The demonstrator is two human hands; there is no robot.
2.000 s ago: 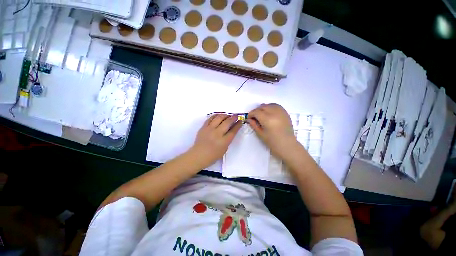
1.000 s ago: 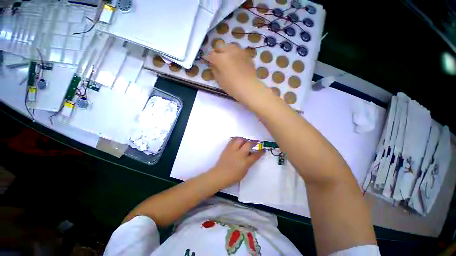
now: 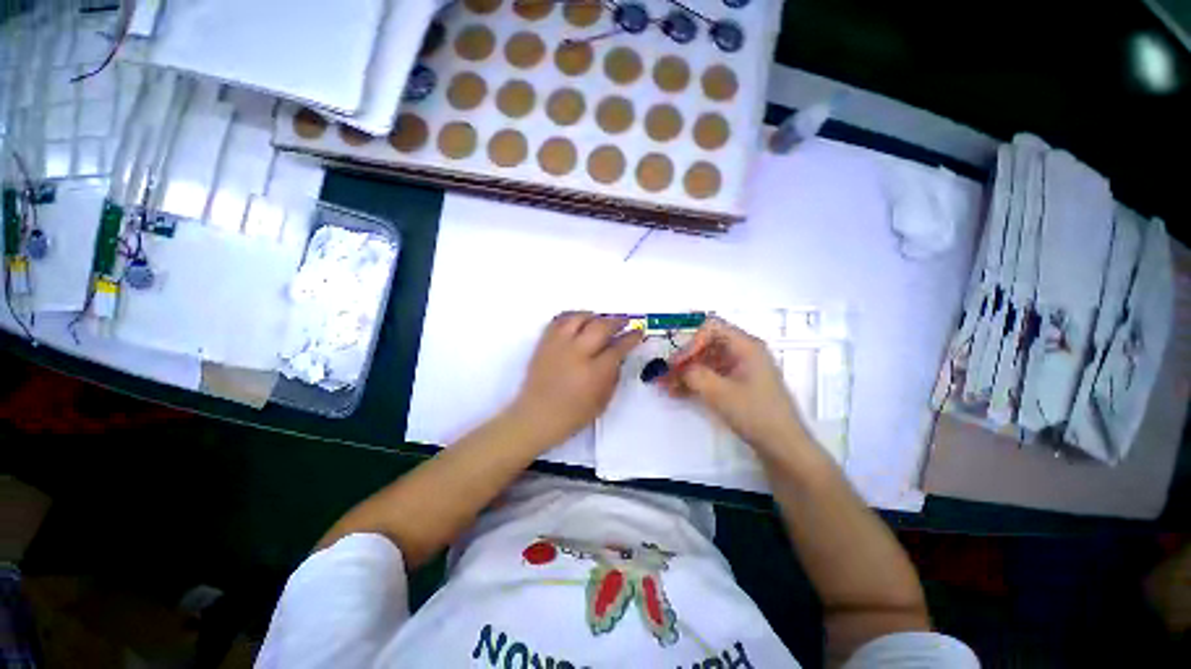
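A white plastic housing [image 3: 657, 438] lies on the white work sheet in front of me, its ribbed cells at the right. A green circuit board [image 3: 677, 320] lies along its top edge, with a yellow part [image 3: 637, 324] at the board's left end. My left hand [image 3: 581, 373] rests at the housing's left, fingertips at the yellow part. My right hand [image 3: 725, 379] holds a small dark round speaker [image 3: 654, 371] by its edge or wires, just below the board. The fingers hide the exact grip.
A speaker tray [image 3: 751, 92] with round holes is at the back. A parts box [image 3: 387, 248] of white pieces is at the left, beside housings with boards [image 3: 196, 314]. Stacked housings [image 3: 1058, 275] stand at the right. A crumpled cloth [image 3: 930, 209] and small bottle [image 3: 799, 124] lie behind.
My right hand has come back from the speaker tray to the housing, now with a dark round speaker. My left hand stays at the board's left end. The camera view has shifted.
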